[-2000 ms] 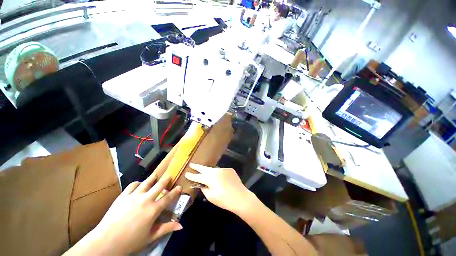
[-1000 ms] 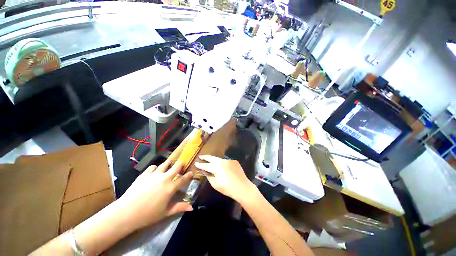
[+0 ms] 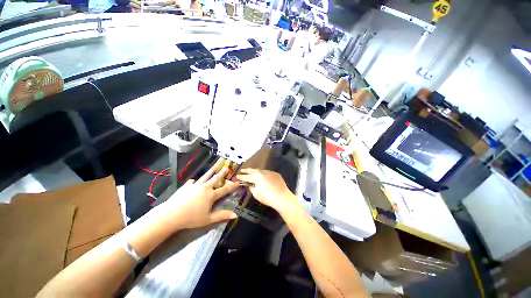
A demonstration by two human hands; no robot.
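Note:
The brown fabric panel hangs at the sewing head, mostly hidden by my hands. A small part of the yellow guide strip shows between my fingers just below the head. My left hand lies flat with fingers spread over the strip and fabric. My right hand is beside it on the right, fingertips on the fabric near the strip. The long narrow bed shows bare silver-white below my hands. The needle area is too blurred to make out.
Brown finished or waiting pieces lie at the left over white sheets. A white side table and red air tubes are left of the head. The control screen and metal slide assembly are at the right. A green fan stands far left.
Both hands have moved forward along the bed to the sewing head, the fabric and yellow strip with them. More of the bare bed shows at the near end.

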